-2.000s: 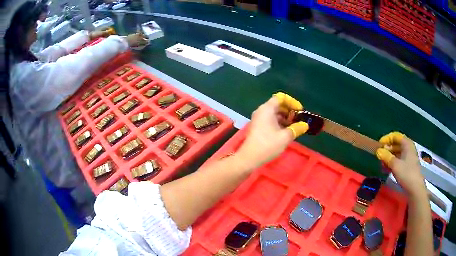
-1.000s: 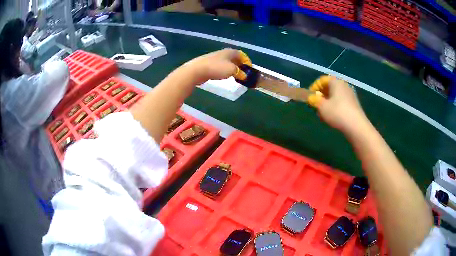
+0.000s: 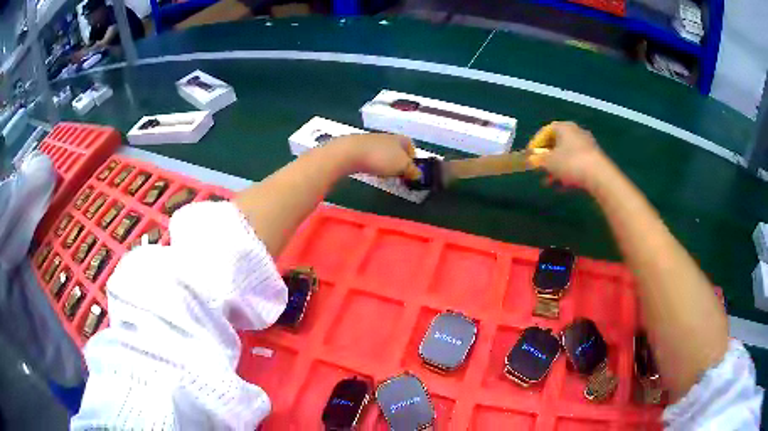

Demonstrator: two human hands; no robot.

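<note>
My left hand point(image 3: 389, 158), with a yellow finger cot showing, holds the dark head of a smartwatch point(image 3: 428, 174). My right hand point(image 3: 566, 153), with yellow finger cots, grips the far end of its gold band point(image 3: 487, 166). The watch is stretched out between my hands above the green belt, in front of the near white box point(image 3: 316, 133) and the longer white box point(image 3: 438, 120). The red watch tray point(image 3: 404, 284) lies below, with several watches in its pockets, including a grey-faced one point(image 3: 448, 340) and a dark one point(image 3: 553, 271). Some pockets are empty.
A neighbouring red tray point(image 3: 173, 178) with folded gold bands is at the left, partly behind my left sleeve. Two more white boxes point(image 3: 171, 127) lie on the green belt point(image 3: 278, 84) at the far left. White boxes point(image 3: 760, 278) show at the right edge. A person's pale sleeve is at the left edge.
The view has turned to the right. My hands have moved from over the tray's far edge to over the belt by the white boxes, still holding the stretched watch.
</note>
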